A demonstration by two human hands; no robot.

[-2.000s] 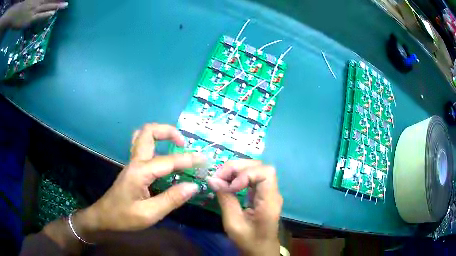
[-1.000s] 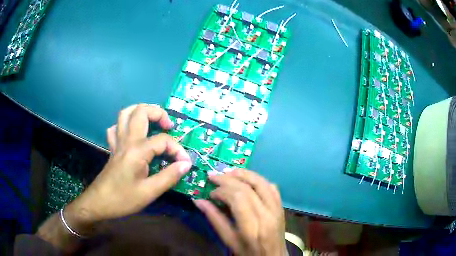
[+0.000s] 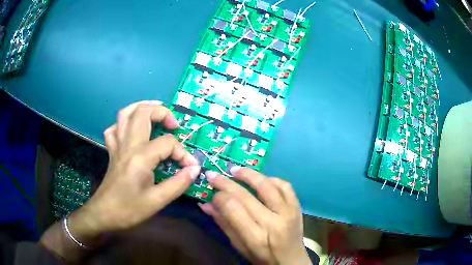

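Observation:
A green circuit board panel (image 3: 233,93) lies lengthwise on the mat in front of me, with thin white lead wires (image 3: 259,54) curled over it. My left hand (image 3: 147,160) is over the panel's near left part, thumb and index fingertips nearly together beside a small dark grey pad (image 3: 199,157). Whether they grip anything is hidden. My right hand (image 3: 253,212) is at the near right corner, fingertips on the boards by another grey pad and a white wire, thumb apart at the near edge. No held piece shows in it.
Stacked green panels (image 3: 409,111) with wire ends protruding stand at right, beside a large cream-sided roll (image 3: 458,165) cut off by the picture edge. A loose wire (image 3: 363,26) lies between panels. Another panel (image 3: 23,39) is at upper left. More boards (image 3: 70,191) show below the bench edge.
The view has shifted, so the panel sits higher in the picture. The right fingertips have moved onto the boards and spread from their earlier pinch. The other person's hand at upper left is gone from view.

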